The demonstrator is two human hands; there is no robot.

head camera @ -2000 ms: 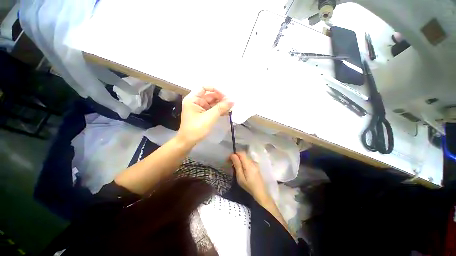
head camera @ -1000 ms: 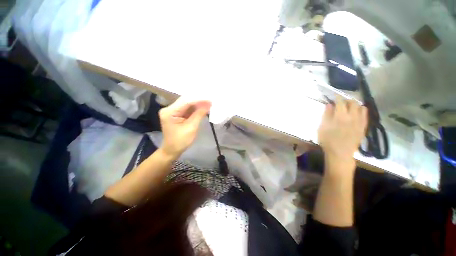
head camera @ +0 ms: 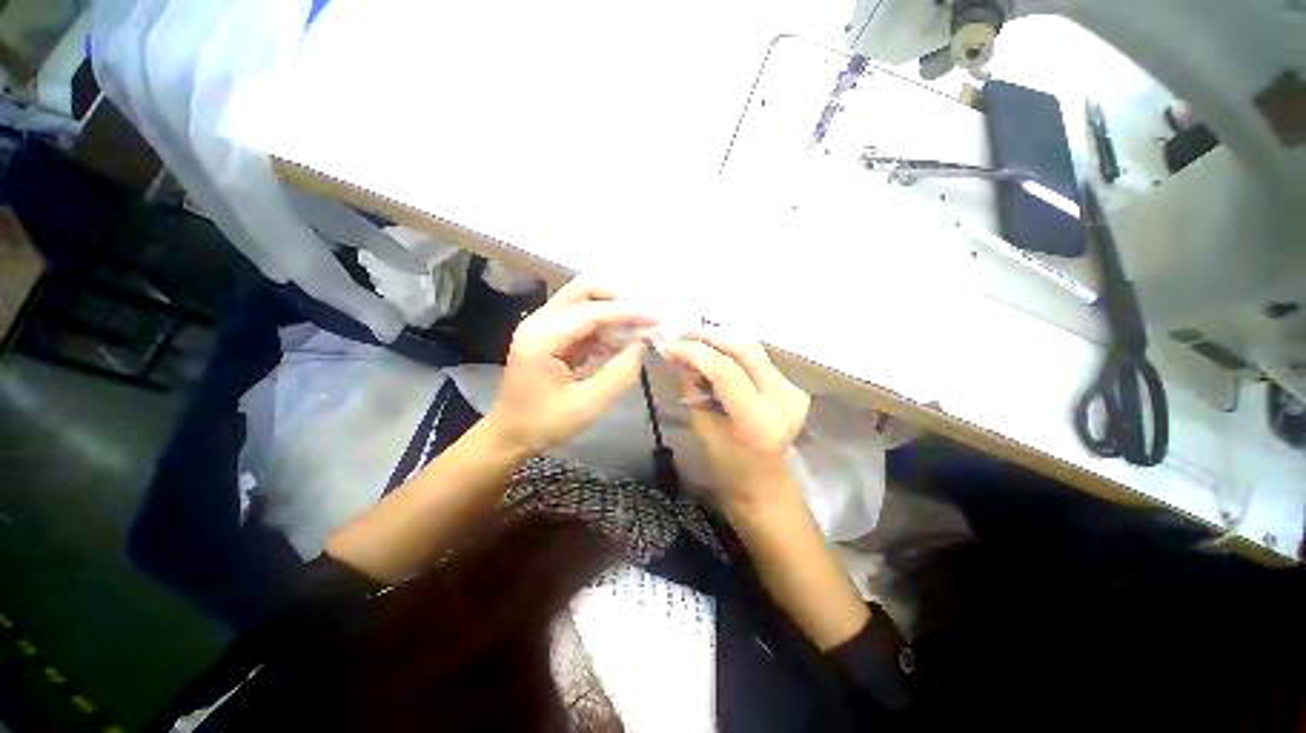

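My left hand [head camera: 566, 365] pinches a small white fabric piece [head camera: 658, 338] at the table's front edge. A screwdriver [head camera: 663, 461] hangs below the pinched piece, thin dark shaft up and black handle down over my lap; its tip is hidden at the fabric. My right hand [head camera: 745, 408] meets the left at the piece, fingers curled around a small dark tool, apparently the thread snips [head camera: 700, 390], mostly hidden by the fingers. Whether the blades touch the fabric cannot be told.
Large black-handled shears [head camera: 1124, 394], a flat black rectangle [head camera: 1034, 172], slim metal tweezers [head camera: 945, 171] and a white pen [head camera: 1026, 267] lie on the table at right, by the machine. Sheer fabric [head camera: 186, 158] drapes over the left edge. A navy bin [head camera: 194, 473] holds white pieces.
My right hand let go of the screwdriver handle, reached to the snips beside the shears, and came back to my left hand. The snips are gone from the table. The left hand kept its pinch.
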